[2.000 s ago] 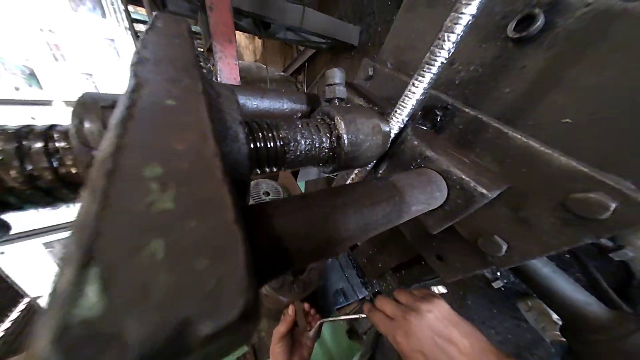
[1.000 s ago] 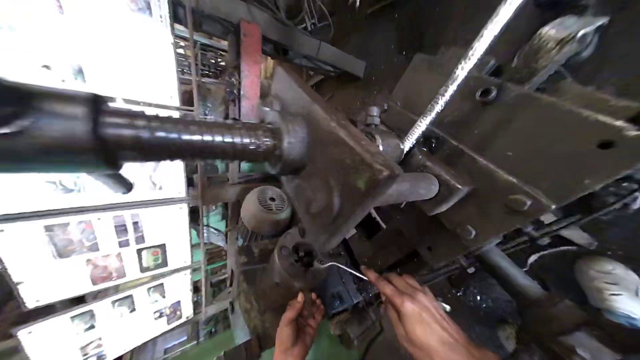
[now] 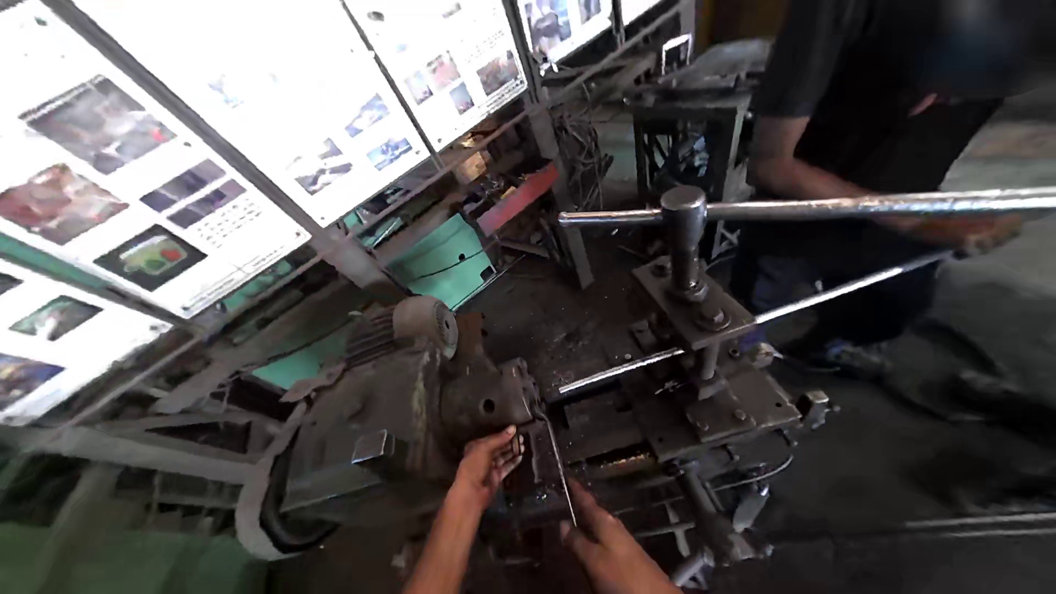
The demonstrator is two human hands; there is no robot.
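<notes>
My right hand (image 3: 598,536) grips a thin bent metal rod (image 3: 558,462), like a hex key, whose upper end meets the round metal head (image 3: 495,400) of a dark machine. At the lower side of that head, my left hand (image 3: 492,462) has its fingers curled close to the metal; whether it holds anything cannot be told. To the right stands a clamp with a bolted steel plate (image 3: 693,305) and a thick upright screw (image 3: 683,235), crossed at the top by a long metal bar (image 3: 792,208). A twisted metal bar (image 3: 623,371) runs into the clamp.
A person in dark clothes (image 3: 858,165) stands at the upper right with a hand near the long bar. An electric motor (image 3: 425,323) sits behind the machine head. Bright panels with pictures (image 3: 272,91) line the left, above a green metal sheet (image 3: 445,260).
The view has swung widely, bringing the other person and the whole clamp into sight. My hands stay low by the machine head, with the thin rod still in my right hand.
</notes>
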